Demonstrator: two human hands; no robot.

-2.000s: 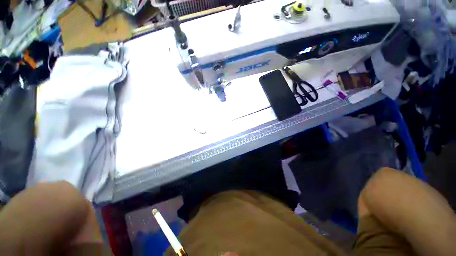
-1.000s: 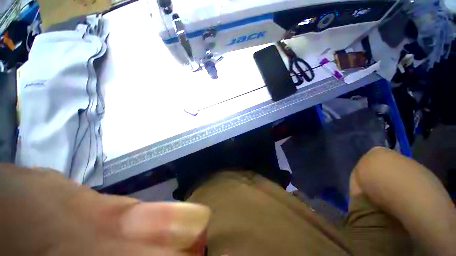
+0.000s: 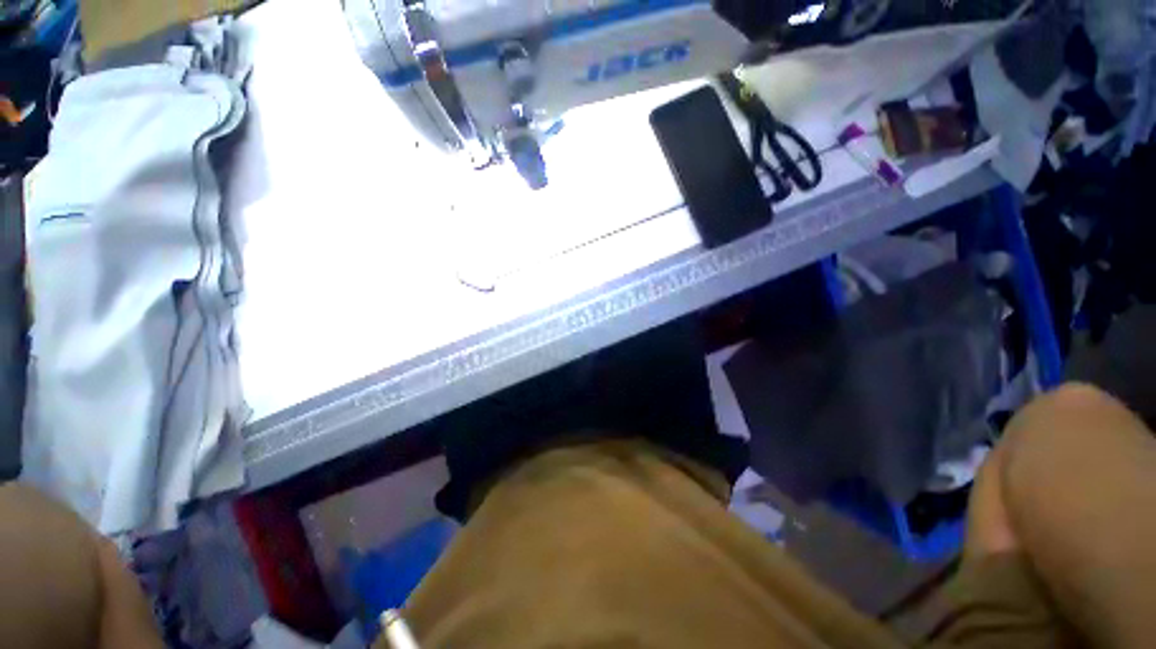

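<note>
Neither of my hands shows; only bare limb parts show at the lower left point(image 3: 57, 577) and lower right point(image 3: 1078, 501). A thin white stick point(image 3: 398, 630), perhaps a cigarette, pokes in at the bottom edge; what holds it is out of the picture. A stack of pale garment panels point(image 3: 121, 254) lies on the left of the white table, its layered edges facing right and a short dark slit near its top left. The sewing machine point(image 3: 571, 64) stands at the back. No cloth lies under its presser foot point(image 3: 526, 159).
A black phone point(image 3: 712, 165), black-handled scissors point(image 3: 786, 159) and a small purple-and-white item point(image 3: 872, 155) lie right of the needle. A ruler point(image 3: 558, 323) runs along the front edge. Dark grey cloth point(image 3: 887, 380) lies in a blue-framed bin at lower right.
The large blurred hand at the lower left one second ago is gone. The white stick, long in the first frame, now shows only its tip. The view has shifted.
</note>
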